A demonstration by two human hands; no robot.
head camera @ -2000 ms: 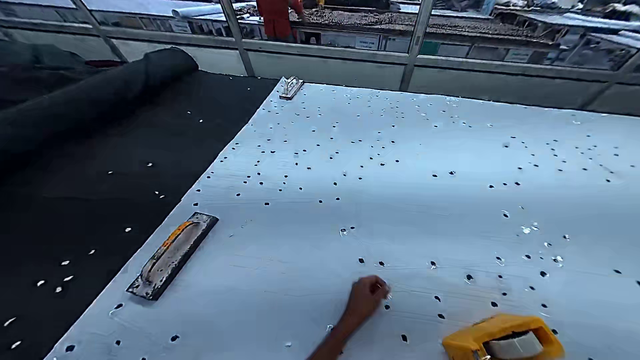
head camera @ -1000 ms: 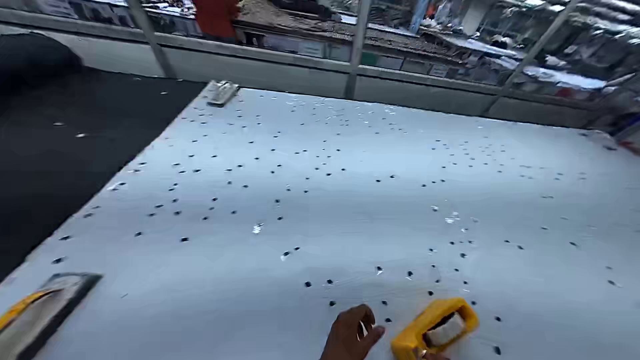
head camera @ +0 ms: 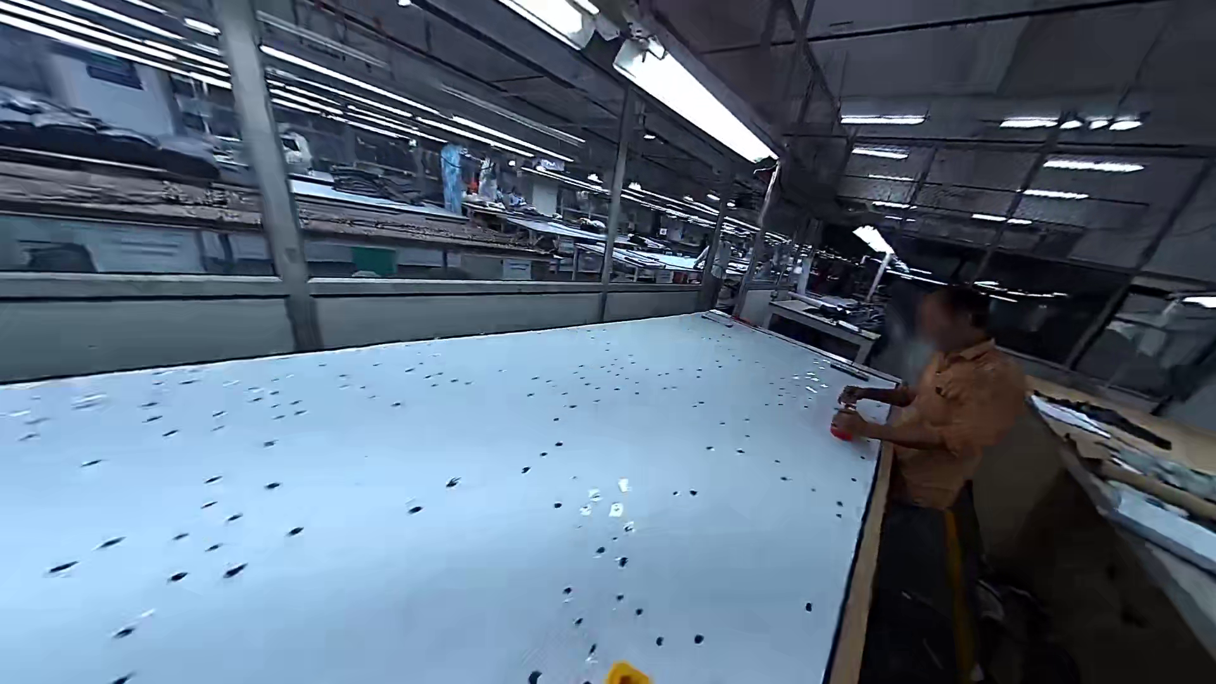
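Neither my left hand nor my right hand shows in the head view. A white sheet with many small dark holes covers the long table in front of me. At the bottom edge only the tip of a yellow tape dispenser shows; the rest of it lies outside the frame. Small shiny pieces lie on the sheet near the middle.
A co-worker stands at the table's right edge, hands around a red object. Metal posts and a low partition run along the far side. Another table is at the far right.
The view has swung strongly to the right and up. My hands have left it, one of which was at the yellow dispenser a second ago. The co-worker has come into view.
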